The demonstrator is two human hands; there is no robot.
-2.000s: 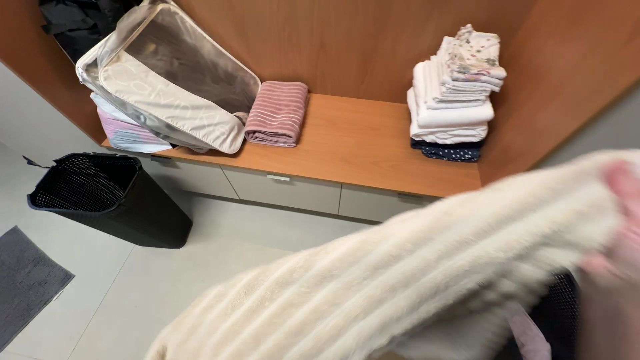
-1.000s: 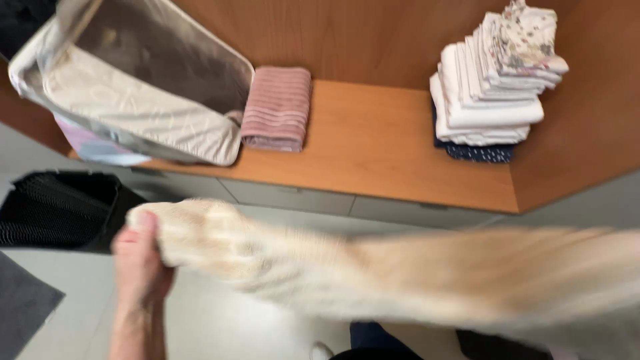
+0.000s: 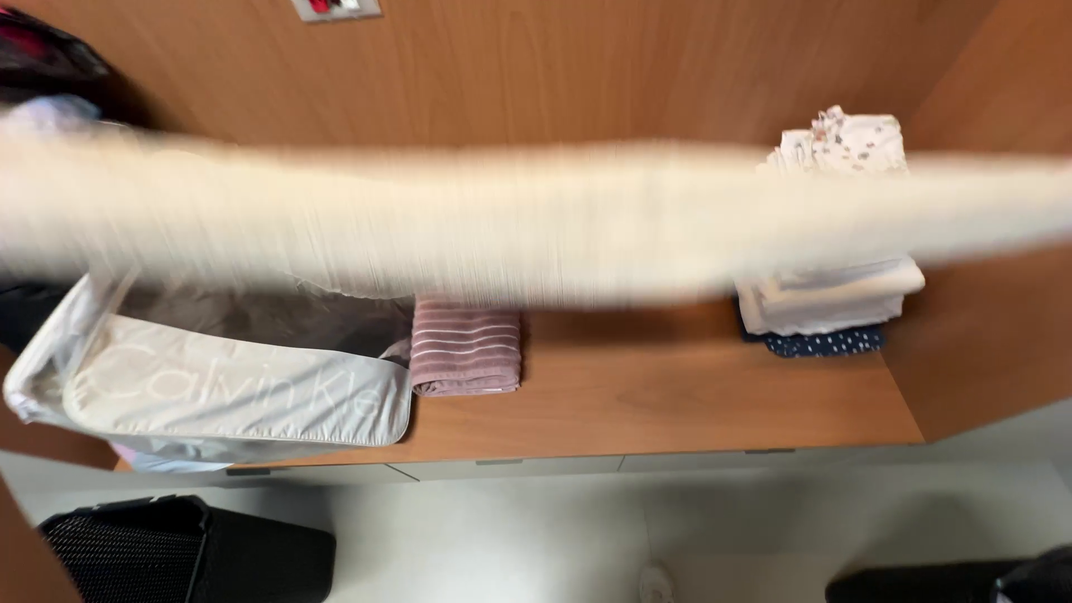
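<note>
A cream ribbed cloth (image 3: 536, 222), blurred by motion, stretches across the whole upper part of the view, in front of the wooden bench. Neither of my hands shows clearly; at the lower left corner a blurred brownish shape cannot be told apart. Behind the cloth, a folded mauve striped towel (image 3: 466, 347) lies on the bench beside a clear-and-white zipped storage bag (image 3: 234, 385). To the right stands a stack of folded white cloths (image 3: 825, 297), partly hidden by the cream cloth, with floral fabric (image 3: 863, 141) on top and navy dotted fabric (image 3: 829, 342) at the bottom.
A black perforated basket (image 3: 260, 548) stands on the floor at lower left. The wooden bench (image 3: 653, 402) has drawers (image 3: 536, 466) under its front edge. A wall socket plate (image 3: 356, 10) is at the top. A dark object (image 3: 921, 582) is at lower right.
The cream cloth has risen from the lower part of the view and now spans it from side to side. My left hand, seen gripping its end one second ago, is out of sight.
</note>
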